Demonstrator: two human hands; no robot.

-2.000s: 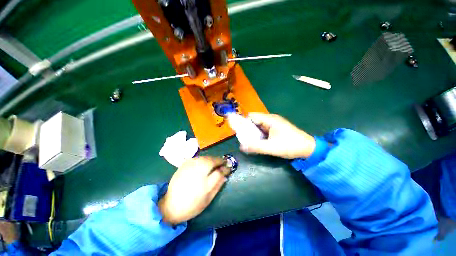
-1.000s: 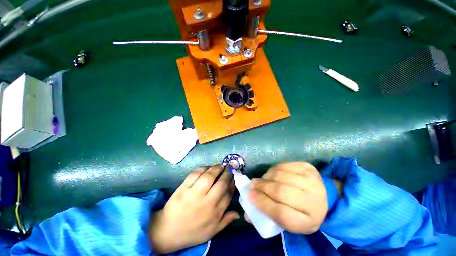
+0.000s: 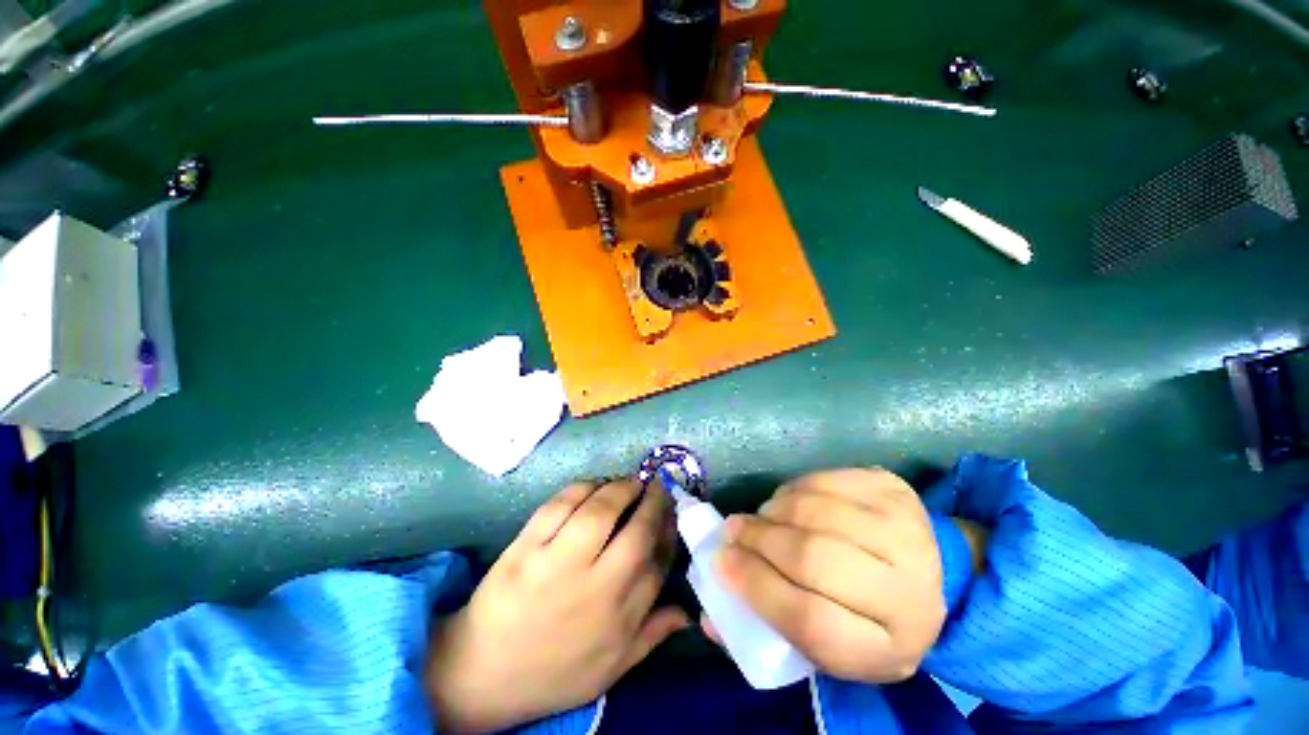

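A small round dark and silvery workpiece [image 3: 672, 465] lies on the green bench in front of the fixture. My left hand [image 3: 553, 610] has its fingertips on the workpiece's near left edge. My right hand [image 3: 840, 574] holds a white glue bottle [image 3: 739, 618], tilted, with its blue tip down at the workpiece. The toggle press fixture [image 3: 689, 373] stands behind, with orange base and black plunger [image 3: 681, 58] raised above the black toothed locating nest [image 3: 681, 277]. The nest holds no workpiece.
A crumpled white tissue [image 3: 493, 406] lies left of the base. A craft knife [image 3: 976, 226] and grey perforated mesh [image 3: 1192, 208] lie right. Pale rods stick out from both sides of the fixture. A white box [image 3: 69, 323] stands far left. Several loose round parts [image 3: 968, 73] lie farther back.
The bottle has moved from the nest down to the workpiece near my left fingertips and stays there. The view has shifted, so the fixture appears more upright. Little differs from one second ago.
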